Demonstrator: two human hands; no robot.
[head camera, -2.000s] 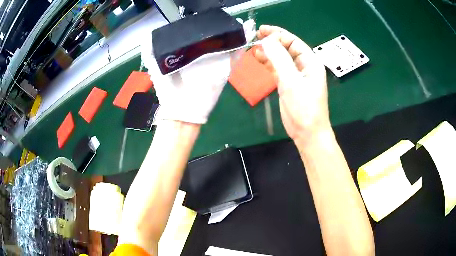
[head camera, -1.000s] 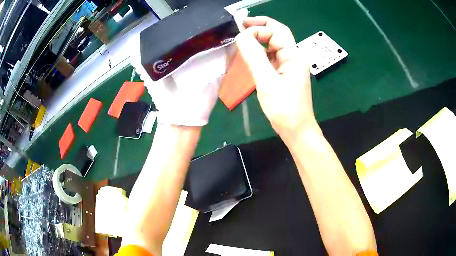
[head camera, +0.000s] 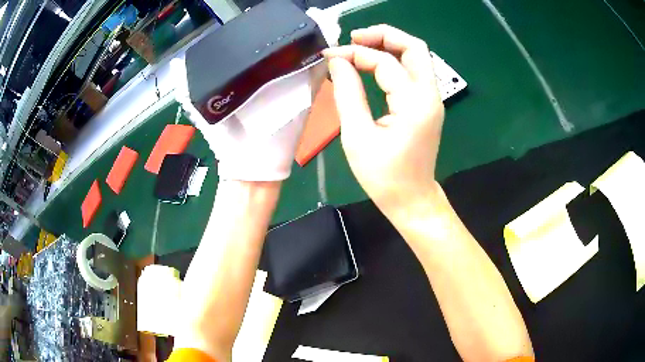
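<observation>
My left hand (head camera: 260, 138), in a white glove, holds a glossy black electronic box (head camera: 251, 53) from below, its logo front facing me. My bare right hand (head camera: 389, 106) is at the box's right end, thumb and index fingertips close together by the front corner. Whether anything is between those fingertips cannot be told. A second black box (head camera: 311, 253) lies on the black mat below, with a pale flap sticking out at its lower edge.
Red pads (head camera: 170, 148), another black box (head camera: 175, 177) and a white base plate (head camera: 448, 78) lie on the green conveyor belt (head camera: 509, 85). Curled yellow backing sheets (head camera: 548, 244) lie at right. A tape roll (head camera: 97, 261) and plastic-wrapped bundle (head camera: 60, 304) are at left.
The held box has moved left and tilted slightly, showing more of its top. My right hand has moved left with it. The belt's pads, small box and white plate have shifted left and down.
</observation>
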